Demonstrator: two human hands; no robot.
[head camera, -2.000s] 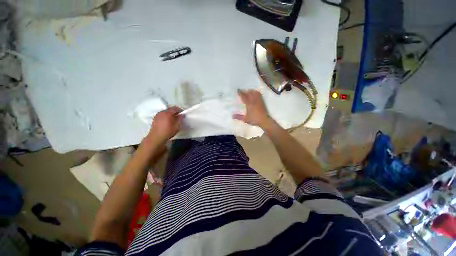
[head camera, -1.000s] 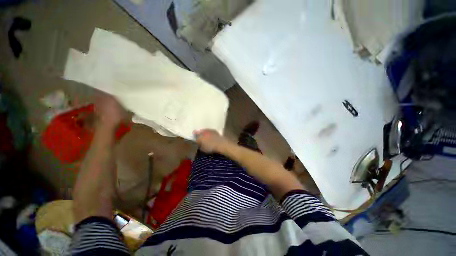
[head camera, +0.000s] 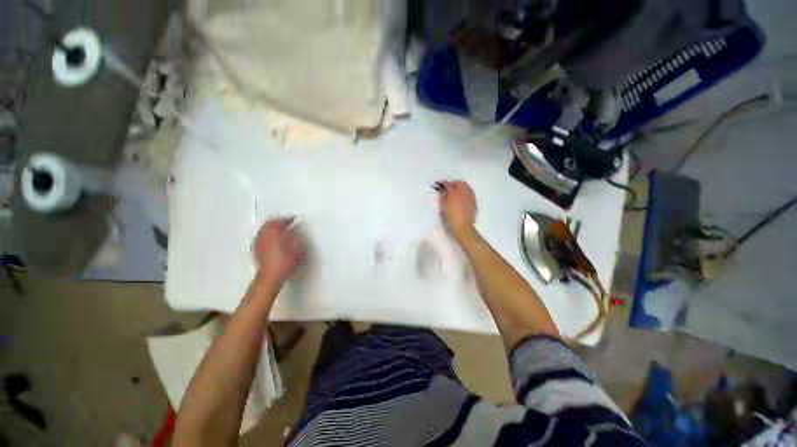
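My right hand (head camera: 459, 208) is over the middle of the white table (head camera: 349, 292), its fingers closed on the small dark thread snips (head camera: 440, 186), mostly hidden by the hand. My left hand (head camera: 280, 249) is over the left part of the table with fingers curled; whether it holds the tape or anything else cannot be told. Two white tape rolls (head camera: 77, 58) with dark centres stand at far left, a faint white strip leading right from them. The steam iron (head camera: 546, 248), with brown-orange handle, stands at the table's right.
A beige cloth stack (head camera: 297, 61) covers the far left of the table. A second iron (head camera: 549, 166) sits on a dark rest at the far right. Cream cloth (head camera: 188, 362) hangs below the near left edge. A blue plastic basket (head camera: 690, 79) lies beyond the table; a blue-edged table stands right.
The cream piece that both hands held out at the left is out of them; cream cloth hangs at the near edge. Both hands are back over the table, and the right has picked up the snips.
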